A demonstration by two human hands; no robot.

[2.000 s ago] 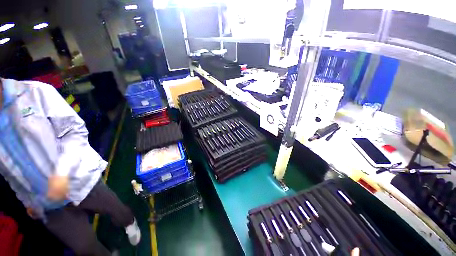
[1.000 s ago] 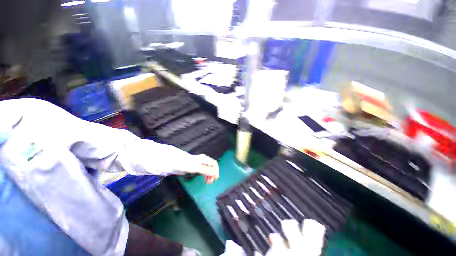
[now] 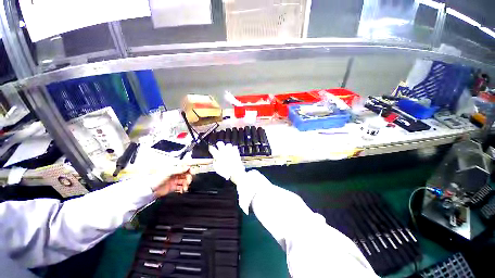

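Observation:
My right hand (image 3: 227,160), in a white glove, reaches over the bench edge. Its fingertips are at the left end of a row of black handles (image 3: 249,140) and beside an opened black and silver stick with crossed arms (image 3: 196,136). Whether it grips anything cannot be told. My left hand is not in view. Below, a black slotted tray (image 3: 222,231) holds several stick units (image 3: 190,253) with silver sections. Another dark tray (image 3: 355,217) with several sticks lies further right.
Another person's bare hand (image 3: 175,182) reaches in from the left beside my glove. A smartphone (image 3: 168,145), cardboard box (image 3: 202,110), blue bin (image 3: 317,120) and red bins (image 3: 254,107) stand on the bench. A metal post (image 3: 62,130) rises left; a fixture (image 3: 453,203) with hose stands right.
The view has turned right. My gloved right hand has moved from the slotted tray up to the bench. The other person's bare hand has come in near the bench edge.

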